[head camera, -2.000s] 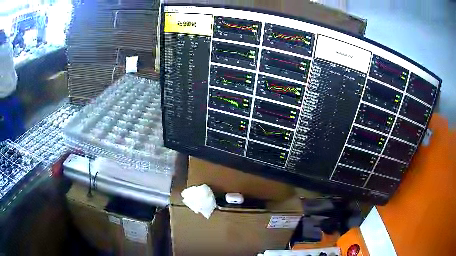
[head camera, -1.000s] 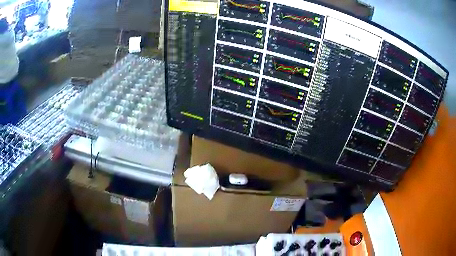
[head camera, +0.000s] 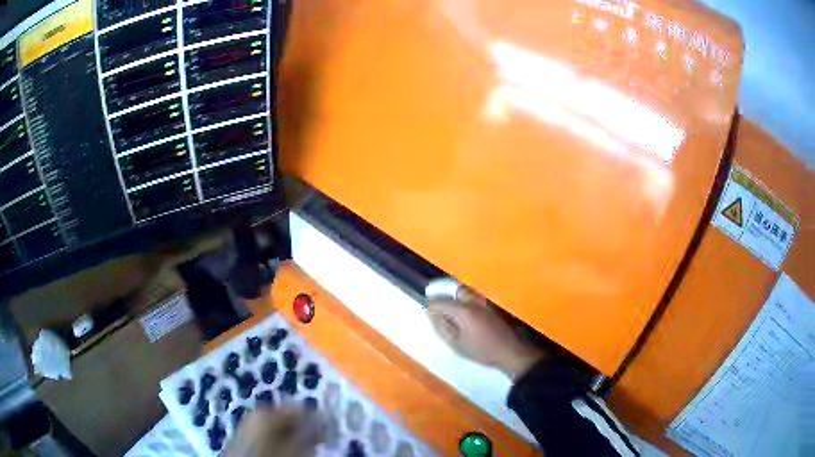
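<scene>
The white tray (head camera: 336, 402) lies at the lower left to centre, with small black earphone units (head camera: 289, 359) in several left pockets; pockets toward the right look paler. My left hand (head camera: 279, 432) is blurred over the tray's near part, cut off by the lower edge; its fingers and any hold are unclear. My right hand (head camera: 469, 323), in a dark striped sleeve, is at the front edge of the orange box lid (head camera: 429, 152), fingers bent, with something white at the fingertips. A dark gap shows between lid and white front band (head camera: 357, 291).
A red button (head camera: 304, 307) and a green button (head camera: 475, 444) sit on the orange ledge. The monitor (head camera: 143, 107) is upper left. A cardboard box (head camera: 107, 384) with crumpled white paper (head camera: 51, 354) stands below it. A printed sheet (head camera: 760, 384) and warning label (head camera: 756, 219) are at right.
The view has turned right, from the monitor and boxes to the orange test box. More of the unit tray shows. Both hands have come into view.
</scene>
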